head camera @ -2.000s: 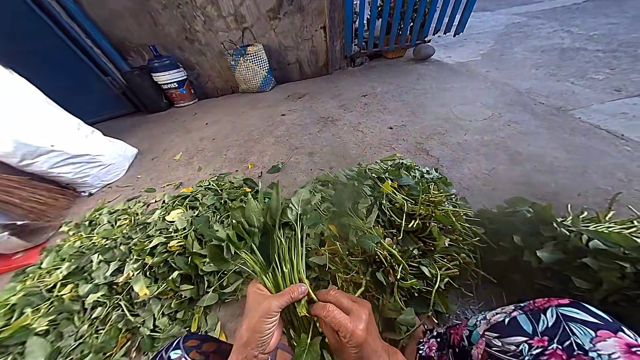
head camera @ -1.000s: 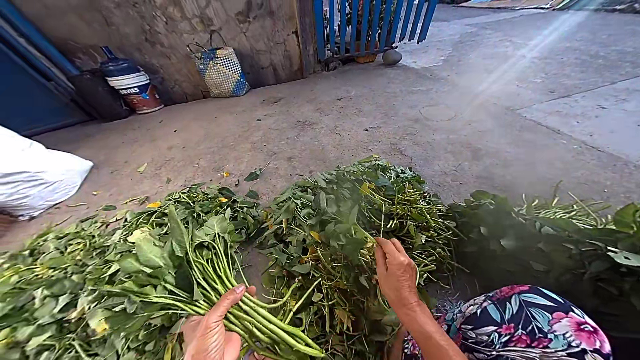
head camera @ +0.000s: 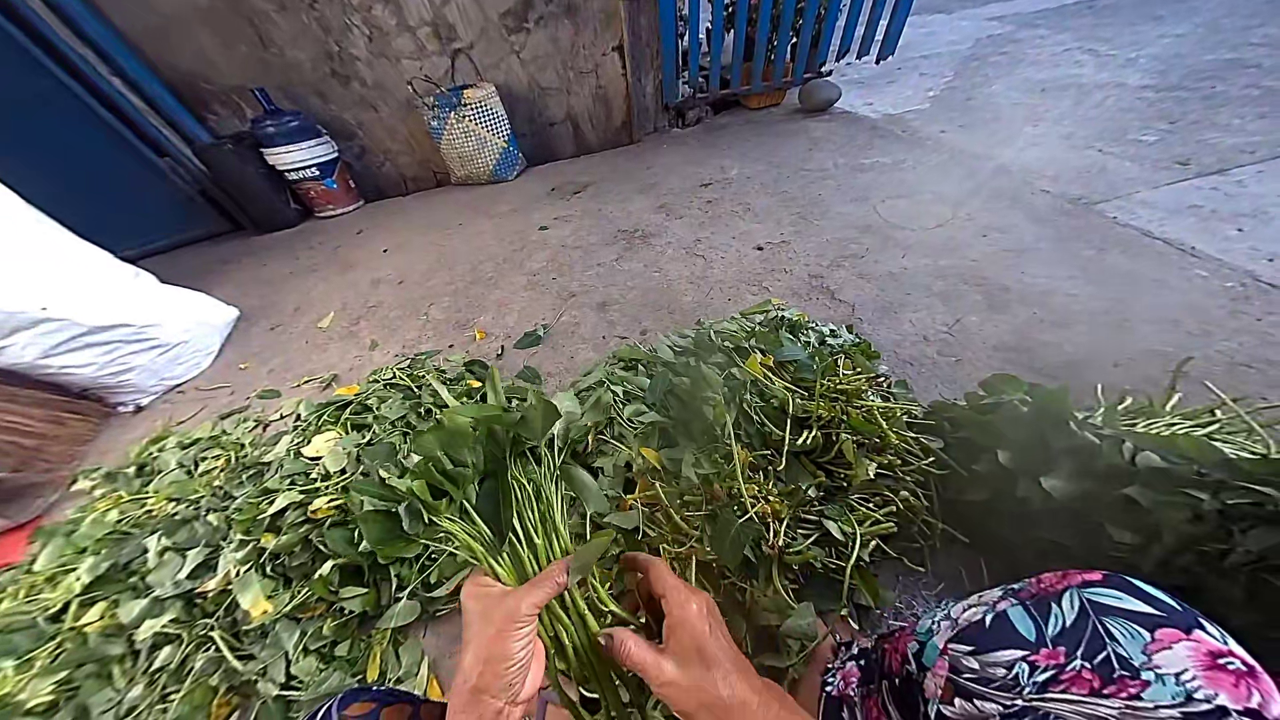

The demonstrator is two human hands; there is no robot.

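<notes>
My left hand [head camera: 508,632] is closed around a bunch of long-stemmed leafy greens [head camera: 545,520], its leaves pointing away from me and its stems running down toward my lap. At the right side of the same stems is my right hand [head camera: 685,635], thumb and fingers apart around the outermost stems; whether it grips any is unclear. A heap of loose leaves [head camera: 230,520] spreads to the left of the bunch. Beyond my right hand lies a pile of stemmed greens [head camera: 780,430], with some yellow leaves in it.
More greens [head camera: 1080,500] lie at the right, partly blurred. A white sack [head camera: 110,310] and a broom [head camera: 45,430] are at the left. By the wall stand a paint bucket [head camera: 320,180], a woven bag [head camera: 475,135] and a blue slatted gate [head camera: 770,45]. My floral-clad knee [head camera: 1070,650] is lower right.
My right hand was over the pile of stemmed greens a second ago and is now back at the bunch. The bunch in my left hand, tilted sideways then, now stands more upright.
</notes>
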